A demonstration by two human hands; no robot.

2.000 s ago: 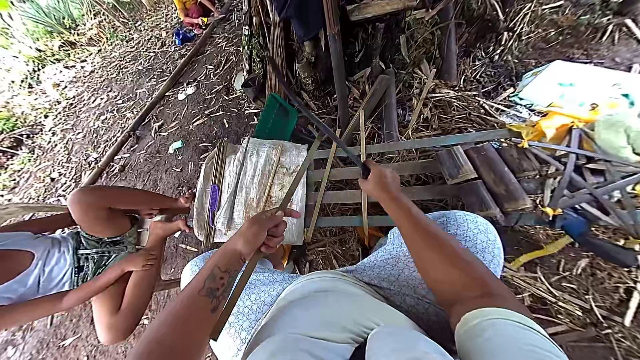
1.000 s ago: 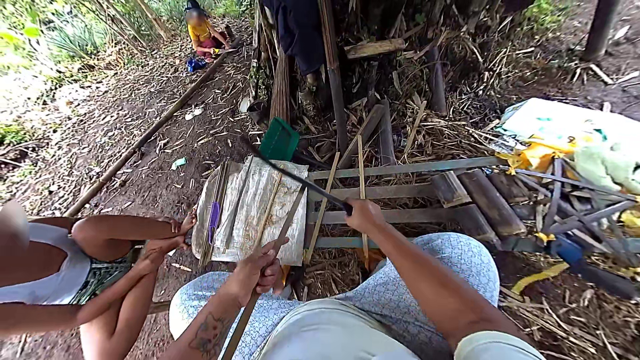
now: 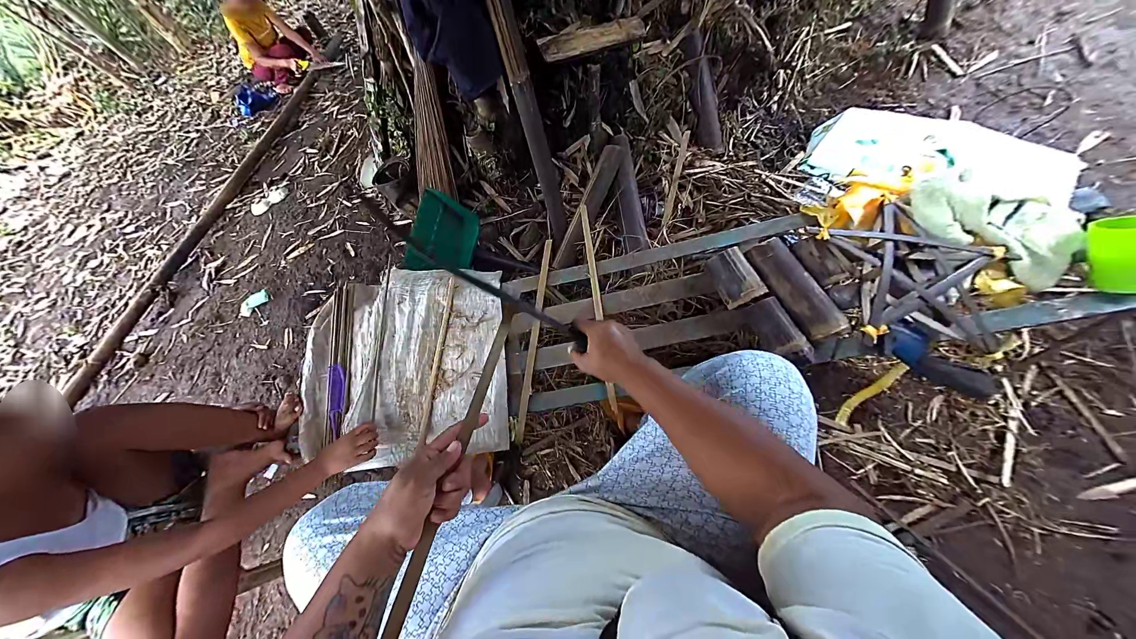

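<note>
My left hand [image 3: 432, 484] grips a long flat bamboo strip [image 3: 484, 390] that slants up from beside my leg. In my right hand [image 3: 608, 351] is the dark handle of a long machete [image 3: 475, 280]; its blade points up and left and crosses the strip's upper end. Below the blade lies a pale woven sack [image 3: 404, 355] with thin sticks on it and, at its left, a bundle of strips [image 3: 341, 324] with a purple tie [image 3: 336, 390]. Two light bamboo strips [image 3: 535, 342] rest across the slatted bench in front of me.
A person [image 3: 133, 497] sits close at my left, one hand over the sack; another [image 3: 266, 40] sits far off. A slatted bamboo bench [image 3: 657, 333] bears split bamboo pieces [image 3: 794, 288]. Nearby are a green dustpan-like object [image 3: 442, 229], cloths [image 3: 985, 186], a green cup [image 3: 1111, 255] and a long pole [image 3: 200, 231].
The seated person at my left has stretched a hand out over the sack's lower edge. My hands keep hold of the strip and the machete.
</note>
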